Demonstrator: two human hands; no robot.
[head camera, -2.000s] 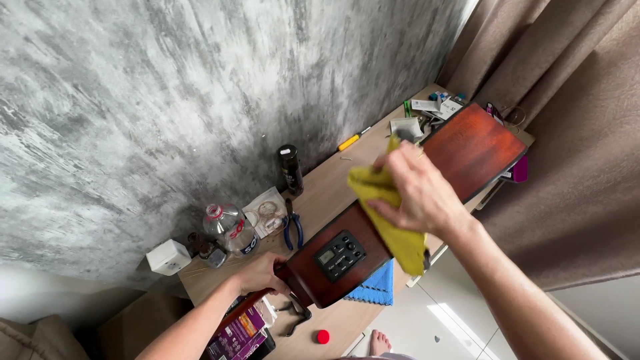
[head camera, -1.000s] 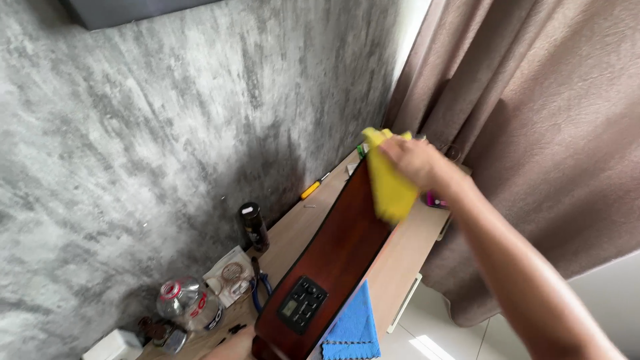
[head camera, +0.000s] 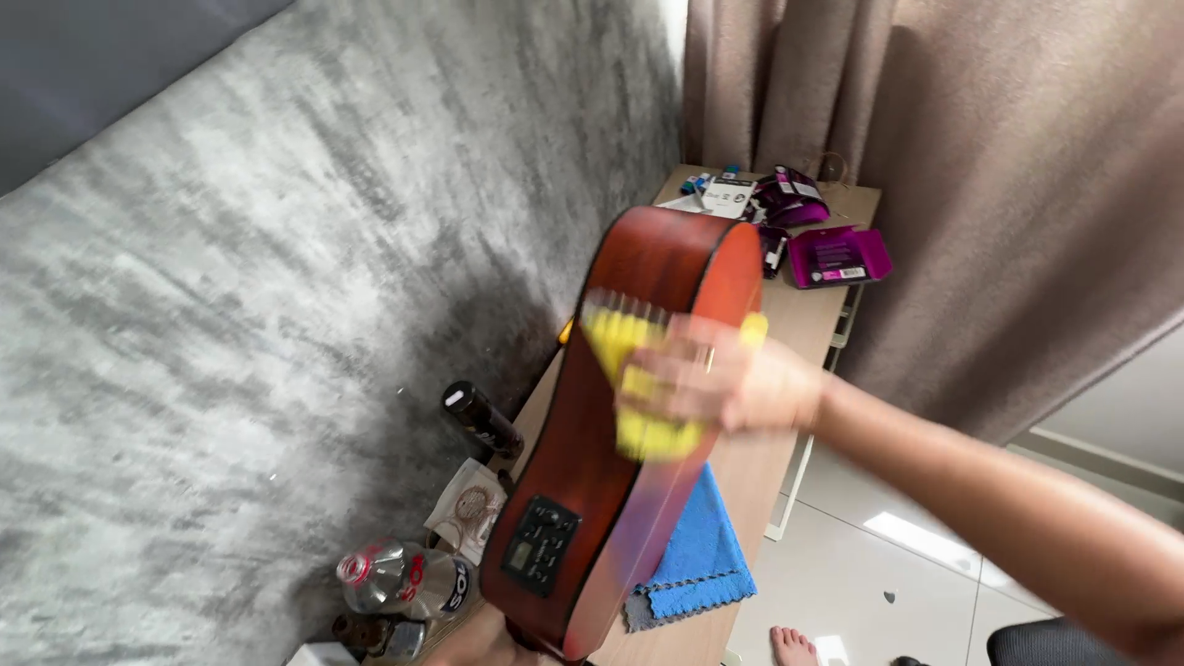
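Note:
An acoustic guitar body (head camera: 555, 407) with reddish-brown wood stands tilted on its edge over the desk, its side facing up. A black preamp panel (head camera: 542, 544) is set in that side near the neck end. My right hand (head camera: 712, 375), blurred, presses a yellow cloth (head camera: 638, 370) against the guitar's side and edge. At the bottom of the view my left hand (head camera: 490, 640) is by the neck end of the guitar, mostly hidden, its fingers out of sight. A folded blue cloth (head camera: 703, 546) lies under and beside the guitar.
Purple packaging (head camera: 837, 256) and papers (head camera: 726, 197) lie at the desk's far end. Along the textured wall stand a black bottle (head camera: 482, 418), a coil of string on paper (head camera: 472, 504), and a clear plastic bottle (head camera: 407, 580). A curtain (head camera: 999, 185) hangs at the right.
The guitar has been turned and tilted, so more of its broad face shows. My right hand with the yellow cloth has moved back from the guitar's far end toward its middle.

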